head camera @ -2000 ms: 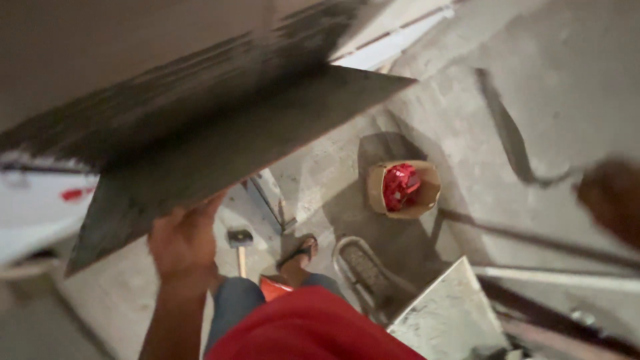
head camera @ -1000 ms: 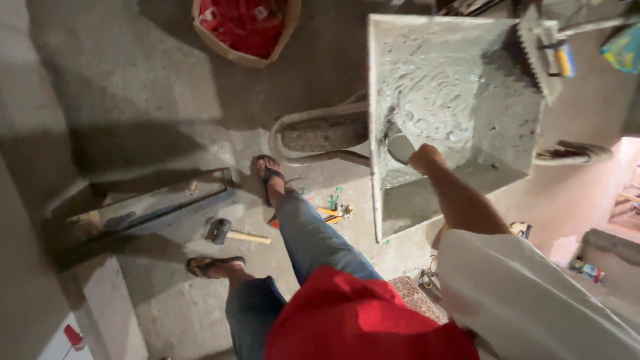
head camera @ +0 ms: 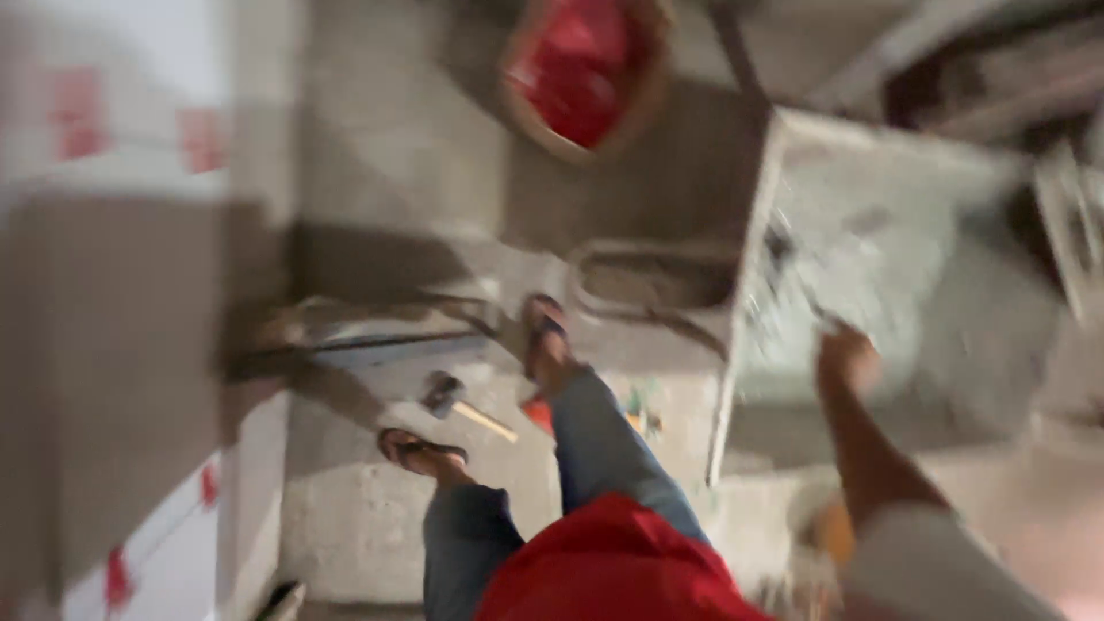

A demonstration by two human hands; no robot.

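Note:
My right hand (head camera: 847,360) is closed on the handle of a trowel over a large mortar tub (head camera: 768,216); the trowel's blade is blurred against the wet grey mortar (head camera: 880,259). My left hand is out of the frame. A mallet with a dark head and wooden handle (head camera: 483,421) lies on the floor between my sandalled feet. A notched trowel (head camera: 1069,233), blurred, rests at the tub's far right side.
A container of red plastic pieces (head camera: 578,78) stands at the top. A long metal tool or bar (head camera: 397,342) lies near the left wall, where red clips (head camera: 117,578) sit at tile joints. A metal-framed object (head camera: 655,280) touches or nears the tub.
Two seconds ago my left hand was under a tile, which is now out of view. My right hand has since come to the tub with the trowel. The view has shifted and blurred.

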